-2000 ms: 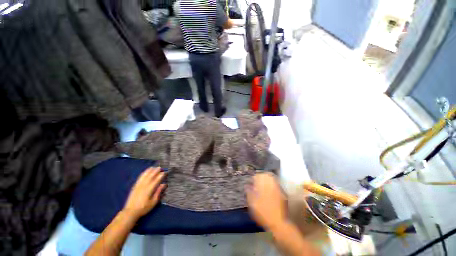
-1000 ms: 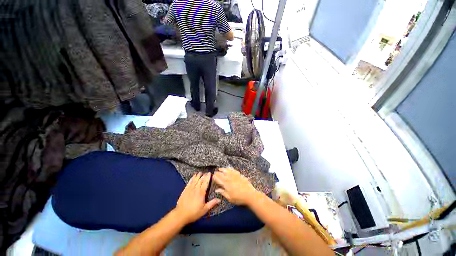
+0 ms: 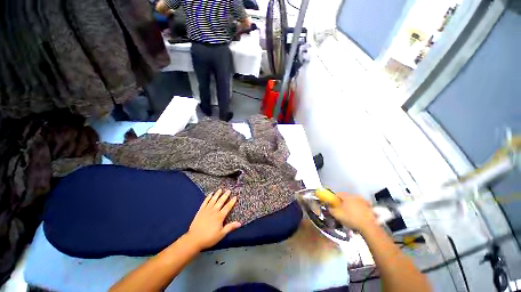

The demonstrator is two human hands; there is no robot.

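A speckled brown-grey tweed jacket [image 3: 260, 191] lies over the right part of the navy pressing pad [image 3: 120, 208] and spreads behind it. My left hand [image 3: 212, 221] lies flat on the tweed near the pad's middle, fingers slightly apart, holding nothing. My right hand [image 3: 352, 211] grips the yellow handle of the steam iron [image 3: 323, 215] just right of the pad's right end. The iron's silver pointed soleplate is tilted and beside the cloth, not on it.
A crumpled jacket pile [image 3: 34, 171] lies left of the pad, below hung jackets [image 3: 74, 51]. A white block [image 3: 173, 116] is behind the pad. A person [image 3: 211, 51] stands at a far table. A fan [image 3: 276, 37], a pole and windows are beyond; a blurred hose arm [image 3: 468, 185] is at right.
My right hand has left the tweed and moved right, taking hold of the iron. My left hand has shifted slightly left with the view and stays on the cloth.
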